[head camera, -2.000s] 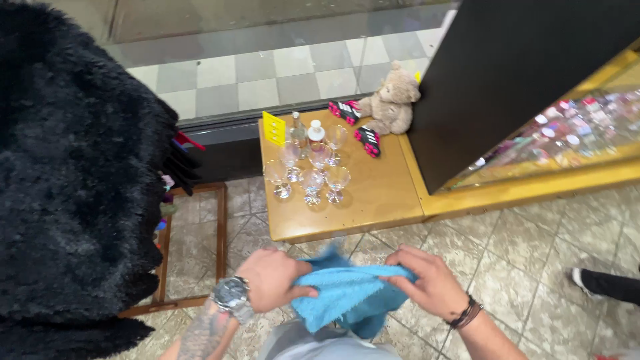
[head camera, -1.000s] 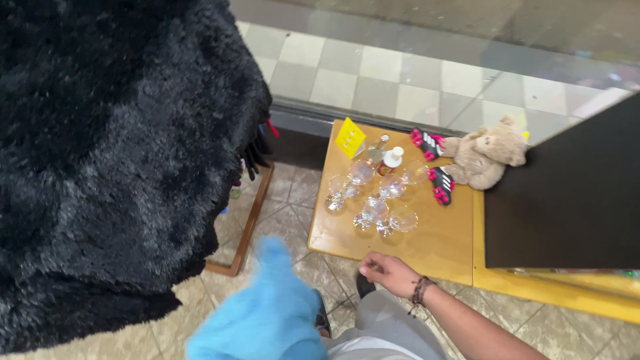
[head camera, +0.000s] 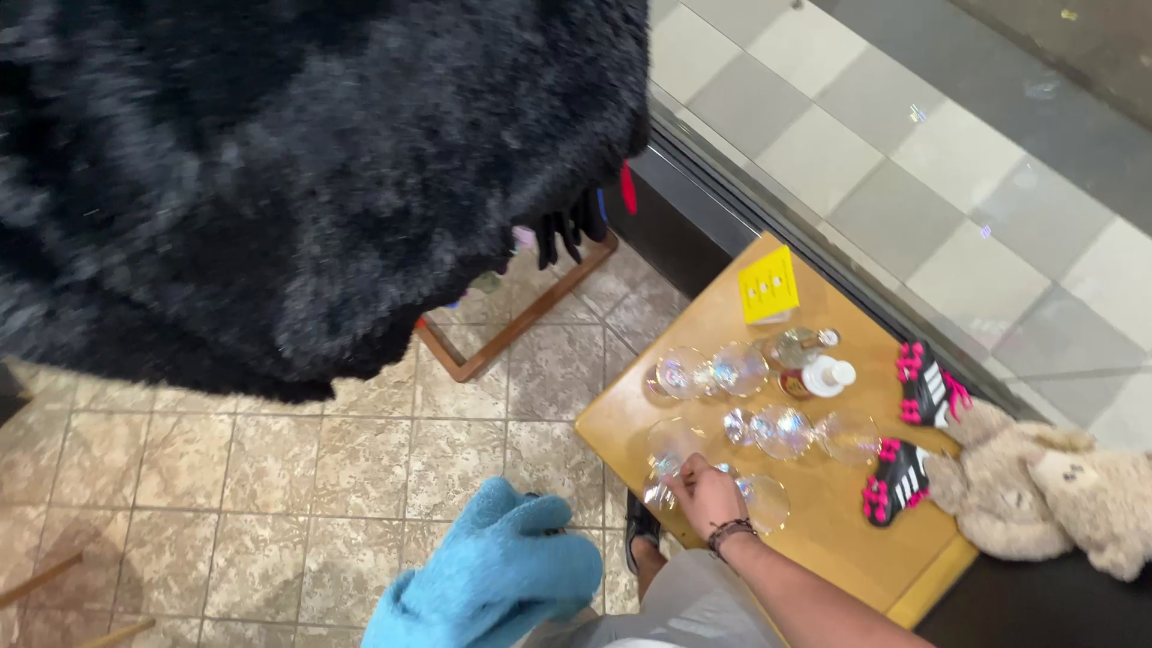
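My right hand (head camera: 711, 498) is at the near corner of the wooden display table (head camera: 846, 540), its fingertips at the stem of a clear iridescent stemmed glass (head camera: 675, 445). Several like glasses stand around it. Behind them are a clear glass bottle (head camera: 796, 344) and a bottle with a white cap (head camera: 821, 376). A blue cloth (head camera: 504, 567) hangs at the bottom, left of my legs; it hides my left hand. A yellow folded card (head camera: 769, 285) bearing writing stands at the table's far corner.
A black furry garment (head camera: 315, 180) fills the upper left, above a wooden frame (head camera: 531, 310) on the tiled floor. On the table's right, a beige teddy bear (head camera: 1012, 490) wears black and pink cleats (head camera: 895, 481). A window track (head camera: 810, 261) runs behind the table.
Both hands held the blue cloth two seconds ago. My right hand has since left it and moved over the table to a glass. The view has turned and come closer to the table.
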